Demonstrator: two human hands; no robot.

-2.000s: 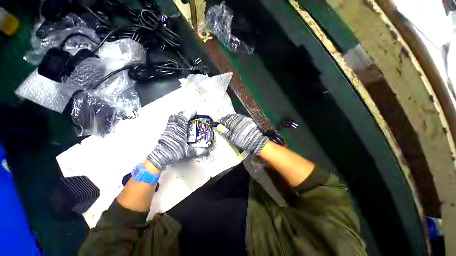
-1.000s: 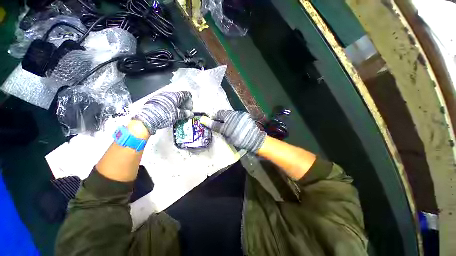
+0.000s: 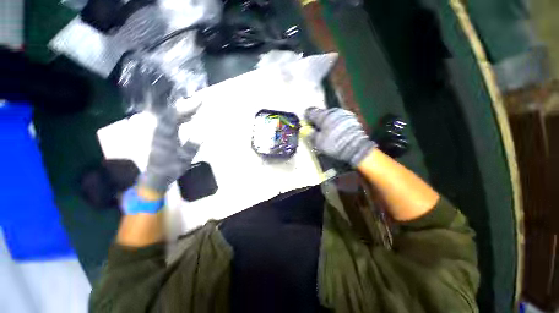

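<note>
The black device housing [image 3: 276, 134] lies open side up on the white work sheet [image 3: 236, 177], with a pale board and yellow, red and purple wires showing. My right hand [image 3: 337, 134], in a grey-white knitted glove, is at its right side; a small yellowish end shows at the fingertips, and its grip is unclear. My left hand [image 3: 168, 147], gloved and motion-blurred, is left of the housing, apart from it, with fingers spread and nothing visible in them. A flat black cover [image 3: 198, 181] lies on the sheet just right of my left wrist.
Blurred plastic-bagged units [image 3: 165, 61] and black cords [image 3: 236, 38] lie at the upper left. A dark block [image 3: 110, 182] is left of the sheet. A blue bin [image 3: 34, 183] stands far left. A coiled cord [image 3: 392, 134] is right of my right hand.
My left hand has left the housing and moved left and down. My right hand stays beside the housing. The flat black cover now shows fully. The whole view has shifted.
</note>
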